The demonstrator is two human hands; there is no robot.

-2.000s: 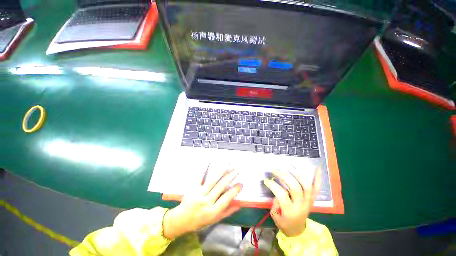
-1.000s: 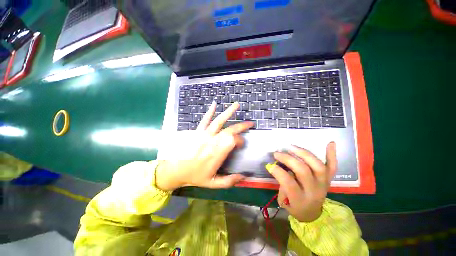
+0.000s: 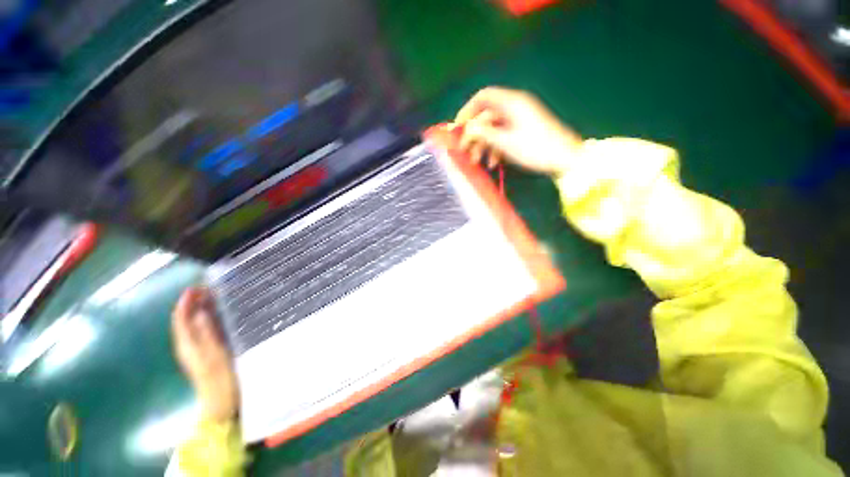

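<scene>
The open laptop (image 3: 373,317) lies tilted in the blurred view, on a white sheet and an orange-red pad (image 3: 410,369). Its dark screen (image 3: 280,121) shows blue buttons, a white bar and green and red blocks. My right hand (image 3: 494,130) is pinched at the laptop's right edge, near the hinge corner. The headset lead's thin red wire (image 3: 501,179) hangs below it; the plug is hidden by the fingers. My left hand (image 3: 203,349) is at the laptop's left edge, fingers together; blur hides whether it grips.
A yellow tape roll (image 3: 62,430) lies on the green bench (image 3: 596,56) at the lower left. Part of another laptop on a red pad (image 3: 79,250) shows at the left. More red pad edges (image 3: 792,51) show at the top right.
My right hand has moved from the palm rest to the laptop's upper right edge. My left hand has moved from the keyboard to the left edge. The view has tilted; green and red blocks show on screen.
</scene>
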